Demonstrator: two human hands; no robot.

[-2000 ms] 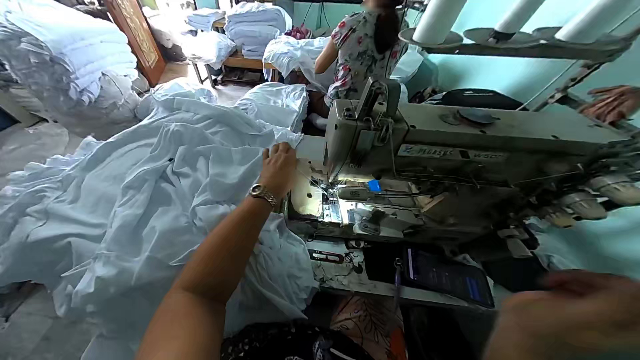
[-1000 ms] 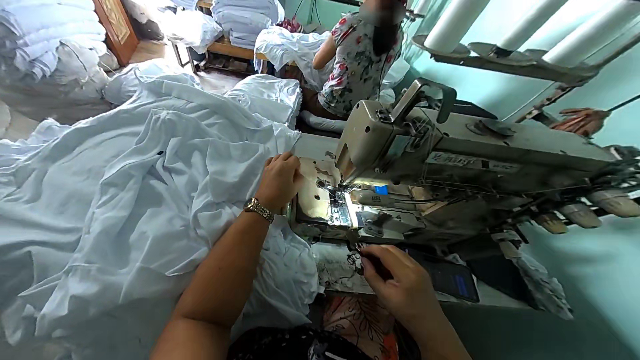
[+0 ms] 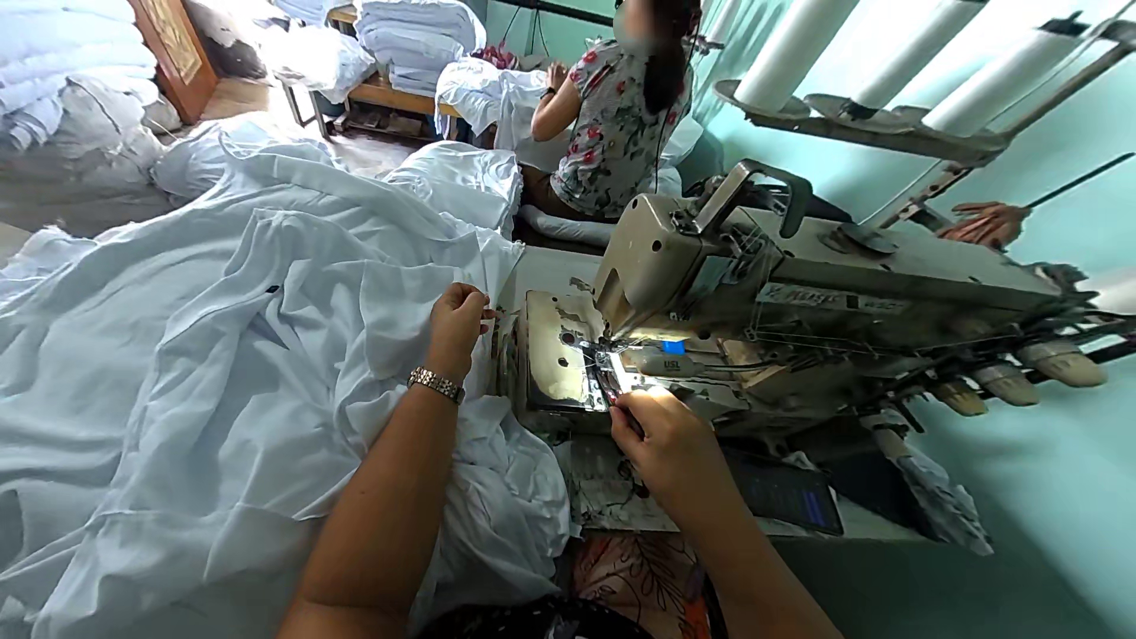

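My left hand (image 3: pixel 459 324), with a metal watch on its wrist, has its fingers curled at the edge of the white fabric (image 3: pixel 328 346), left of the industrial sewing machine (image 3: pixel 754 275). Whether it grips the cloth cannot be told. My right hand (image 3: pixel 661 435) pinches a small dark tool, perhaps tweezers, with its tip by the lit needle area (image 3: pixel 608 359). A small lamp (image 3: pixel 661 362) shines there. The metal bed plate (image 3: pixel 555 355) lies between my hands.
A phone (image 3: pixel 790 497) lies right of my right forearm. White thread cones (image 3: pixel 790 53) stand on a rack above the machine. Another person (image 3: pixel 612 124) sits behind it near white cloth. Stacked white fabric (image 3: pixel 417 44) is on a bench at the back.
My right hand has moved from the table's front part up to the needle area, holding the small dark tool. My left hand has shifted from the bed plate's edge to the fabric's edge.
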